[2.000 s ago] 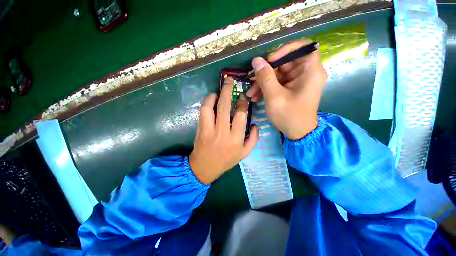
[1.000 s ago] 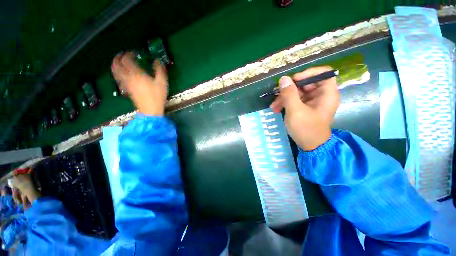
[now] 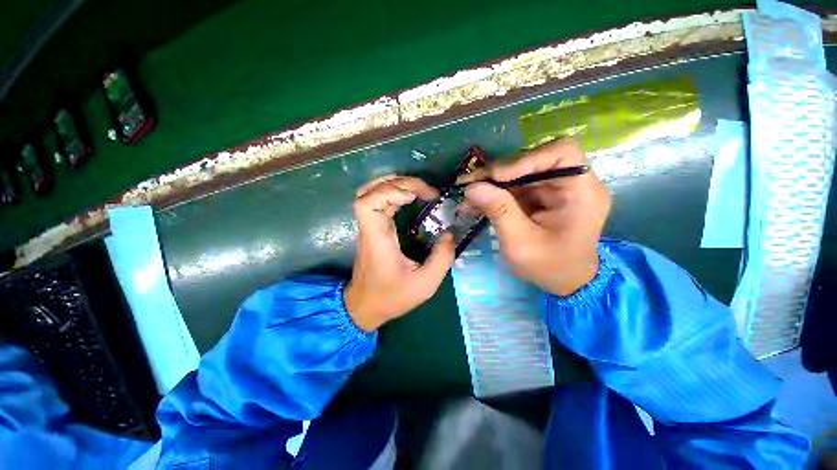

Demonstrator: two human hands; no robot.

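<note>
A phone unit with a dark red frame and pale metallic patches is tilted over the bench in front of me. My left hand grips its left side between thumb and fingers. My right hand holds black tweezers and touches or nearly touches the unit's right side. The tweezers' tip is over the unit; whether it holds a piece cannot be told. The adhesive piece sheet lies below the unit, its upper end hidden behind the unit and hand.
Amber tape lies near the edge rail. Spare sticker sheets and plain backing paper lie right. A blue strip and black tray are left. Several units sit on the conveyor. Another person's sleeve shows lower left.
My left hand has come back from the conveyor to the bench and now holds a phone unit. My right hand with the tweezers has moved slightly left, to the unit.
</note>
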